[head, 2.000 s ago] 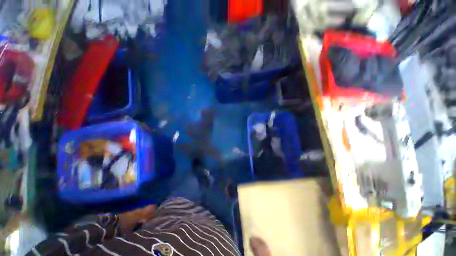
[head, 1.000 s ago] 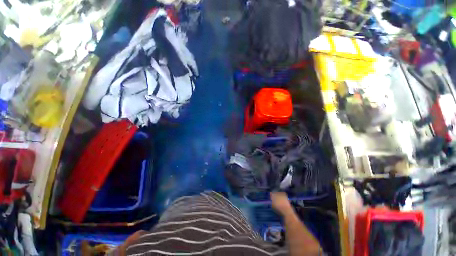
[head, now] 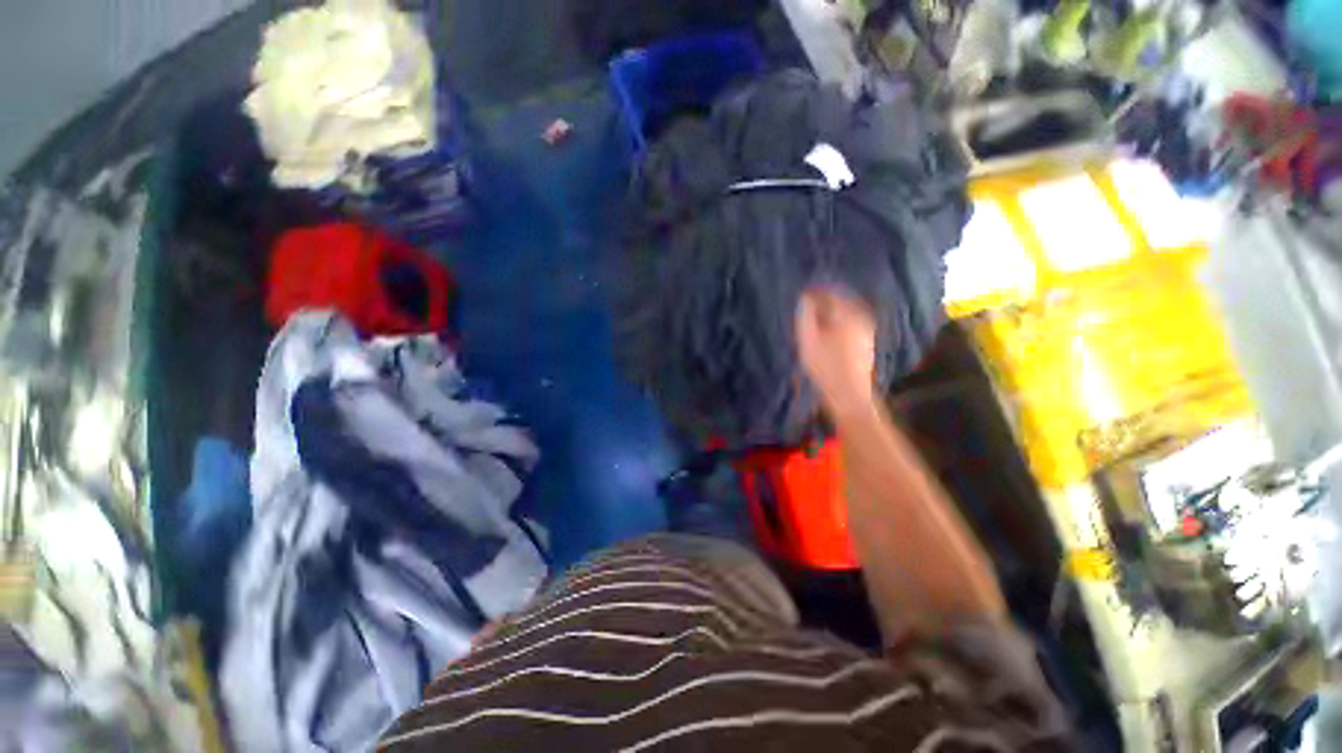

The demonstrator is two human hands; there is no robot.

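Observation:
A thick bundle of dark grey cloth (head: 736, 302) lies right of the aisle, tied across its upper part with a thin pale strip (head: 776, 184). A small white piece, perhaps a ticket (head: 832, 165), sits at the strip's right end. My right hand (head: 836, 341) is stretched forward over the bundle, blurred, with its fingers curled. Whether it touches or grips the cloth cannot be told. My left hand is not clearly visible; only a small skin-coloured patch shows beside my striped shirt.
A red-orange plastic object (head: 802, 505) stands below the bundle. A blue crate (head: 677, 81) is behind it. White and dark cloth (head: 383, 544) and a red container (head: 353, 280) are on the left, with a cream pile (head: 342, 96) beyond. A yellow-taped table (head: 1119, 368) borders the right.
The view has moved forward along the aisle. The tied dark bundle and the white and dark cloth are nearer. My right hand has moved from above the lower dark cloth to over the bundle.

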